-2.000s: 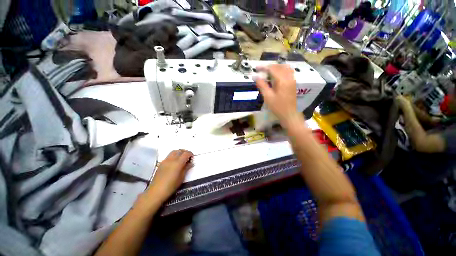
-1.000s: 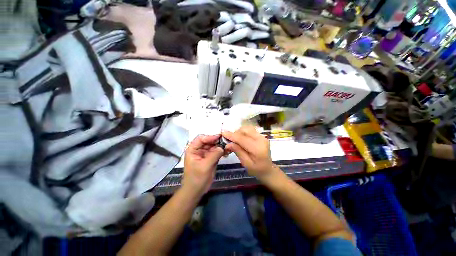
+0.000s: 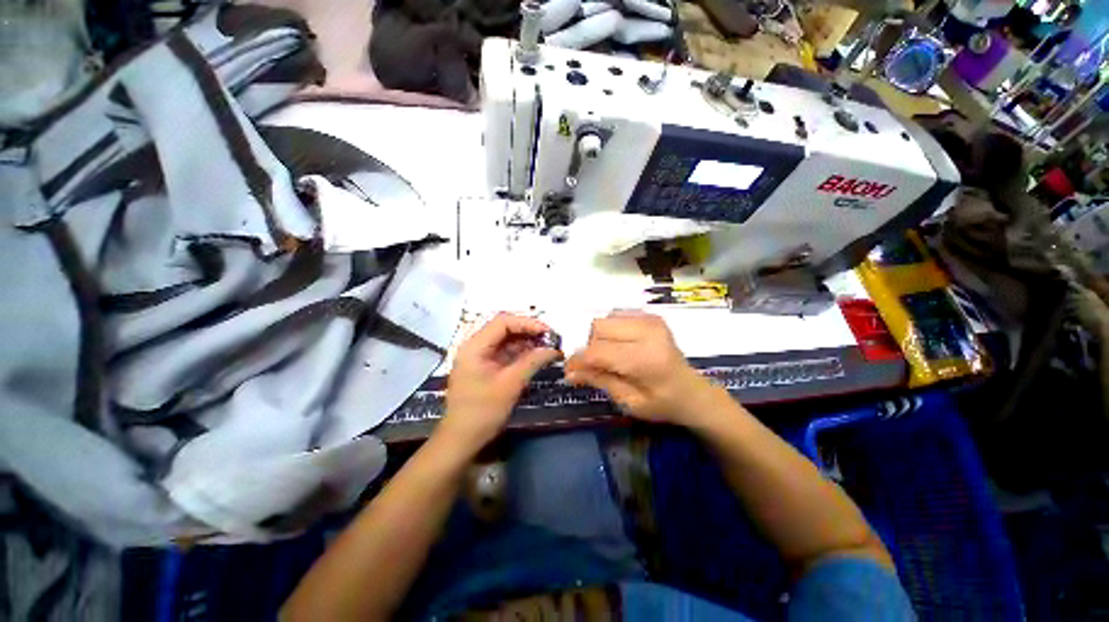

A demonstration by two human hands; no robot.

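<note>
My left hand (image 3: 493, 374) holds a small, dark, shiny piece (image 3: 551, 341) between thumb and fingertips, over the front of the table. My right hand (image 3: 639, 367) is just right of it, thumb and fingertips drawn together beside the piece; whether a thread or anything else is between them cannot be told. The white sewing machine (image 3: 778, 134) stands behind my hands, its needle area (image 3: 535, 219) with no cloth under it. The striped garment piece (image 3: 201, 298) lies heaped to the left.
Yellow-handled snips (image 3: 693, 294) lie under the machine arm, beside a small greyish box (image 3: 778, 293). A ruler strip (image 3: 778, 371) runs along the front edge. Red (image 3: 866, 331) and yellow (image 3: 930, 322) packets lie at the right end. A blue basket (image 3: 912, 486) is below; dark cloth hangs far right.
My right hand came down from the machine top to meet my left hand at the small piece. Since then its fingertips have drawn slightly right. The camera view has also shifted.
</note>
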